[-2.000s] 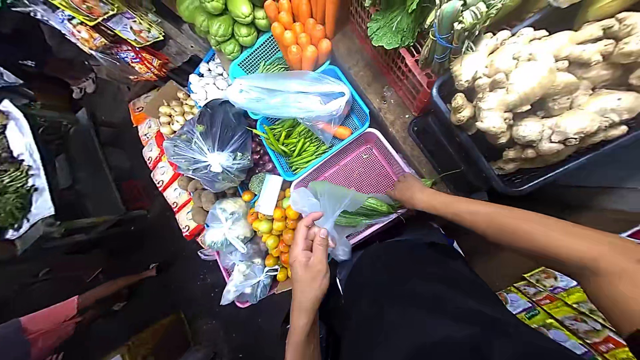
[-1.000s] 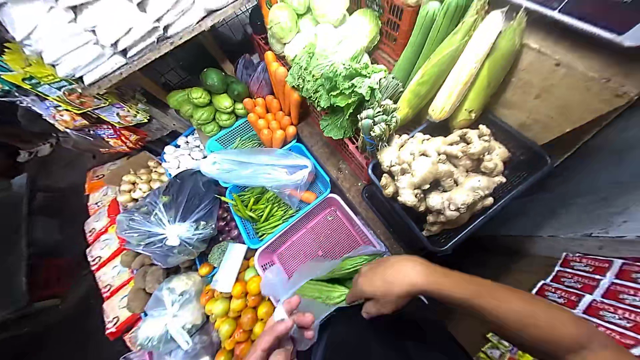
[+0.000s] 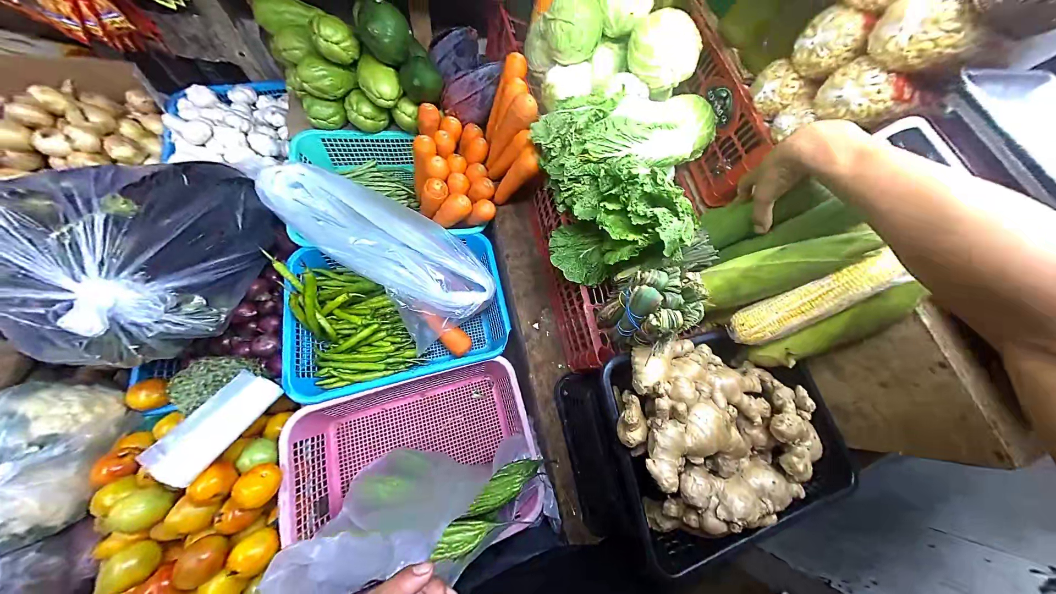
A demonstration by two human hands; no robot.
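Note:
My left hand shows only its fingertips at the bottom edge, pinching the lower side of a clear plastic bag. Green ridged vegetables, perhaps bitter gourds, stick out of the bag's mouth over a pink plastic basket. At the upper right, my right hand reaches over long green vegetables, fingers bent down at their far end; whether it grips one is hidden. An ear of corn with bared kernels lies below that forearm, between husked-over ears.
Ginger fills a black crate at lower right. Leafy greens and cabbages sit in red crates. Carrots, green chilies in a blue basket, and tomatoes lie left. A knotted plastic bag bulges at far left.
My right hand has left the green vegetables at the plastic bag and moved up and right to the long green vegetables by the corn. My left hand stays at the bag. The view has shifted.

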